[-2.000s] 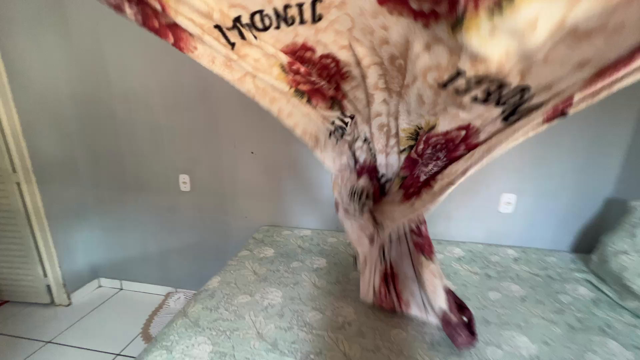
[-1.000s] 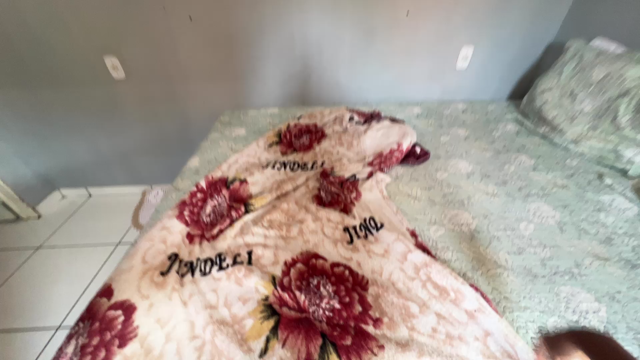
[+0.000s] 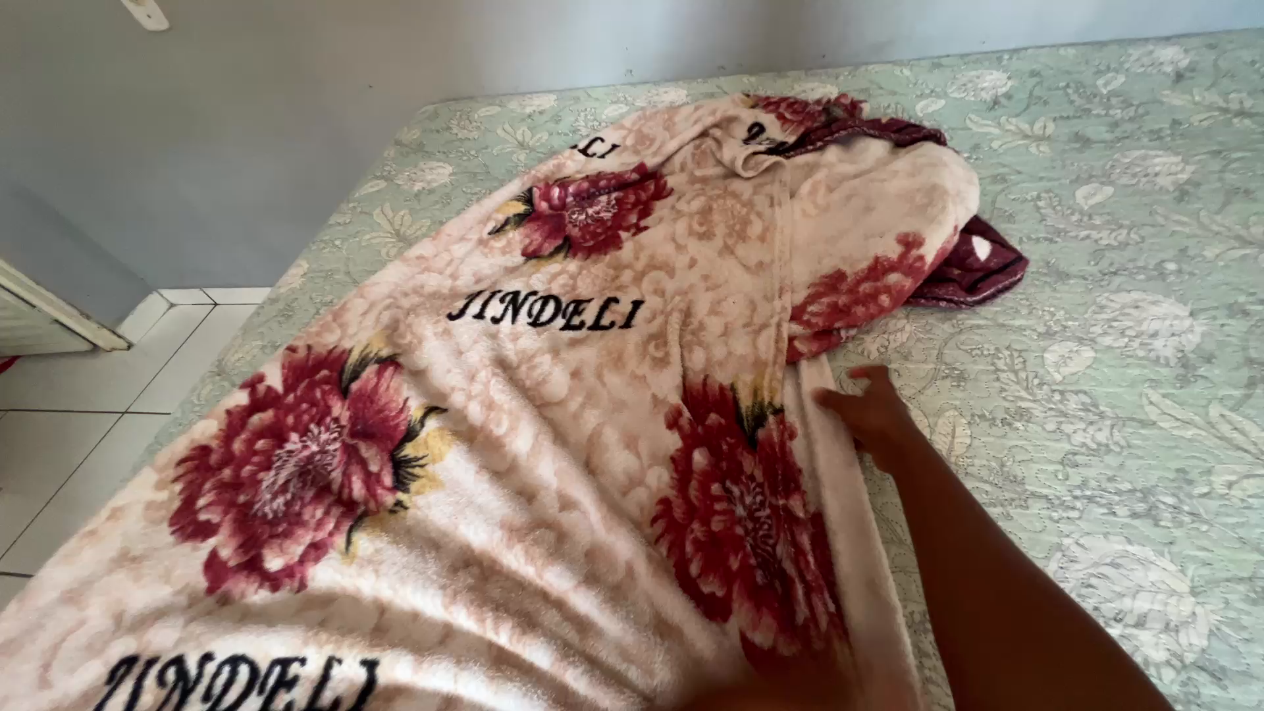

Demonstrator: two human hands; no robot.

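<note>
A cream fleece blanket [image 3: 592, 415] with dark red flowers and black lettering lies spread over the left and middle of a bed with a pale green floral bedspread [image 3: 1116, 395]. Its far end is bunched, and a dark red edge is folded out at the right. My right hand [image 3: 874, 415] is beside the blanket's right edge, low over the bedspread, fingers apart and holding nothing. At the bottom edge a blurred brown patch, seemingly part of my left hand [image 3: 760, 691], overlaps the blanket; its fingers are hidden.
A grey wall [image 3: 553, 49] stands along the far side of the bed. White floor tiles [image 3: 109, 425] show at the left, with the lower part of a pale louvred door [image 3: 49, 306] beyond them. A white wall fitting [image 3: 148, 12] is at the top left.
The blanket was held up in the air two seconds ago and now lies on the bed. My right hand has come into full view at its right edge. The view has tilted down.
</note>
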